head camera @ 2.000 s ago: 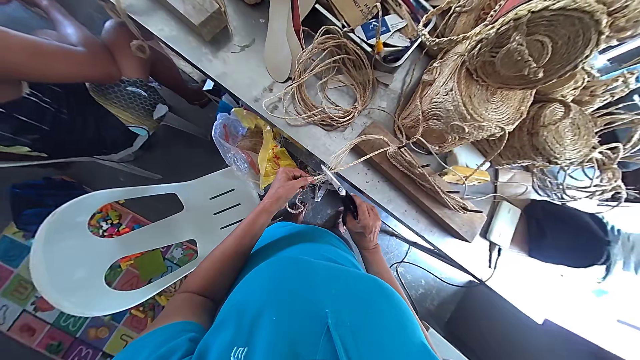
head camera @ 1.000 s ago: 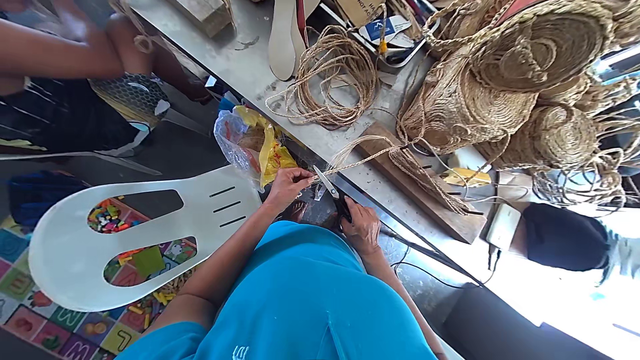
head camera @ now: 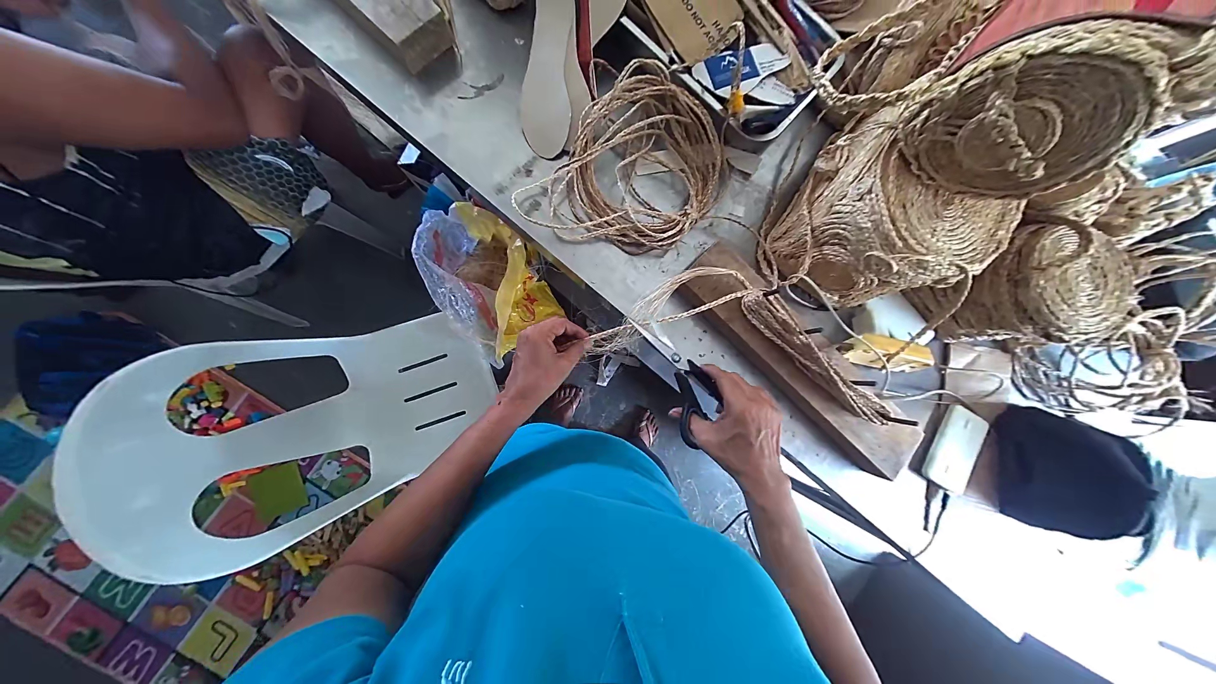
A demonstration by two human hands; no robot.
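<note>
My left hand (head camera: 544, 359) pinches the end of a thin braided fibre cord (head camera: 708, 302), which runs right over the table edge to a wooden board (head camera: 807, 380). Loose fibres stick out of the cord near my fingertips. In my right hand (head camera: 741, 423) are black-handled scissors (head camera: 676, 358), their blades pointing up and left at the frayed cord. On the board lies a bundle of braided cord (head camera: 807, 351), near several nails. A loose coil of cord (head camera: 655, 161) rests on the table above my hands.
Woven fibre pieces (head camera: 893, 218) are piled on the metal table (head camera: 484, 104) at right, with shoe soles (head camera: 548, 95) and a tray of odds (head camera: 779, 123) farther back. A white plastic chair (head camera: 123, 456) and plastic bags (head camera: 503, 275) are at left. Another person (head camera: 114, 85) sits upper left.
The scissors and my right hand have shifted slightly near the cord. My left hand keeps its pinch on the cord and has hardly moved.
</note>
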